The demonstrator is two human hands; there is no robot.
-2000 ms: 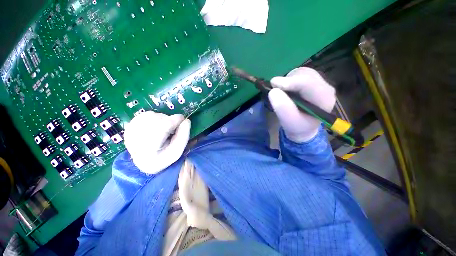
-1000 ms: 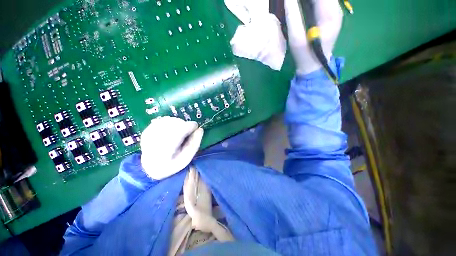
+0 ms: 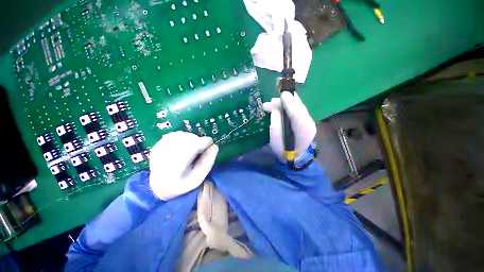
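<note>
The large green circuit board (image 3: 127, 74) lies in front of me with rows of black transistors (image 3: 95, 127) on its lower left. My left hand (image 3: 182, 162), in a white glove, is at the board's lower edge and pinches a thin solder wire (image 3: 233, 129) that reaches right over the board. My right hand (image 3: 290, 125), gloved, holds the soldering iron (image 3: 287, 64) right of the board. Its tip points away from me, above the crumpled white cloth (image 3: 262, 53); I cannot tell whether it touches.
A dark flat iron rest (image 3: 321, 21) lies behind the cloth, with a black lead with a yellow band (image 3: 378, 14) near it. A spool holder (image 3: 11, 215) is at the far left. A brown surface with a yellow edge (image 3: 446, 180) stands at the right.
My right hand went from beside the board up to the iron rest, then came back toward me with the iron. My left hand has shifted slightly right in the view with the wire.
</note>
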